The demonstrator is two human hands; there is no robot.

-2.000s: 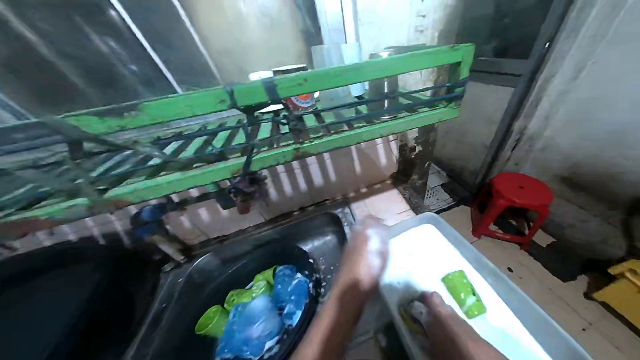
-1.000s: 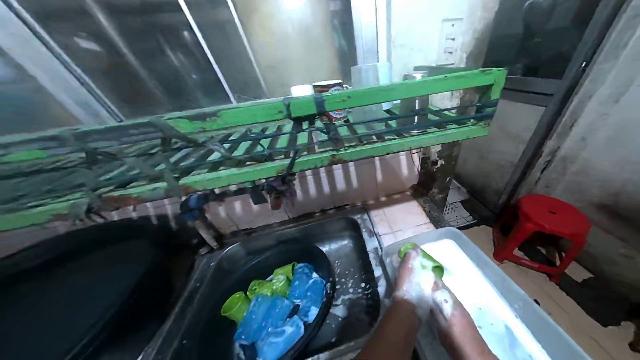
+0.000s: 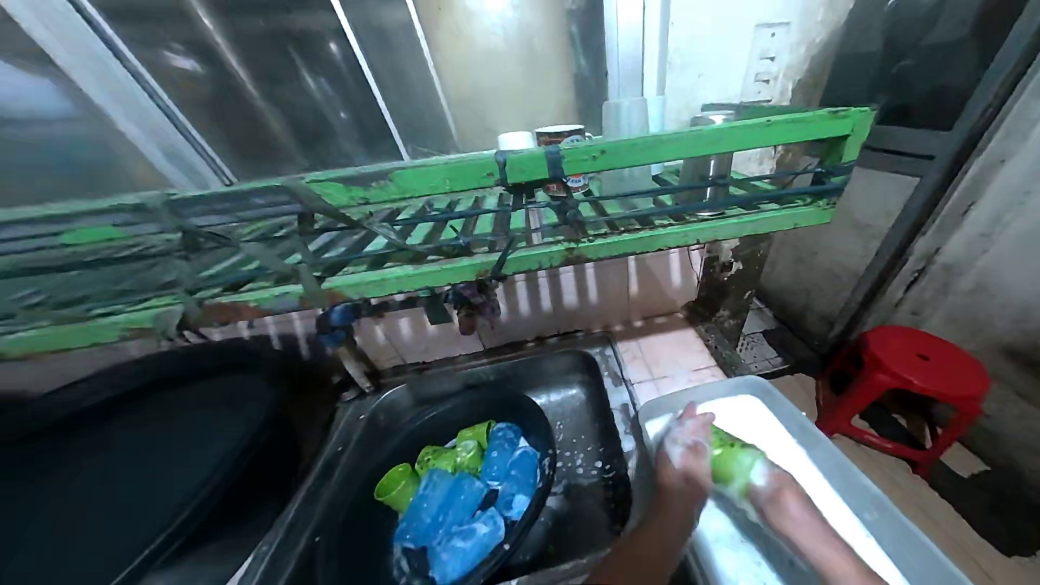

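A soapy green plastic cup (image 3: pixel 734 460) is held between my two hands over a grey rectangular tub (image 3: pixel 881 508) of white, sudsy water. My left hand (image 3: pixel 686 445) lies against the cup's left end, with foam on the fingers; whether it grips is unclear. My right hand (image 3: pixel 776 492) is closed round the cup's lower right end, slightly blurred. To the left, a black round basin (image 3: pixel 543 439) in the sink holds several blue plastic cups (image 3: pixel 467 540) and several green cups (image 3: pixel 398 486), with suds on some.
Behind the metal sink (image 3: pixel 573 390), a green slatted rack (image 3: pixel 682 150) carries a mug (image 3: pixel 561 136), clear plastic containers (image 3: pixel 626 134) and a metal tumbler (image 3: pixel 717 162). A tap (image 3: pixel 351 353) stands at the sink's back left. A large black tub (image 3: pixel 146 455) lies left; a red stool (image 3: pixel 922 357) stands right.
Two seconds ago my hands were apart, with a green cup lying in the tub. One second ago they were together round a green cup, which now tilts down to the right.
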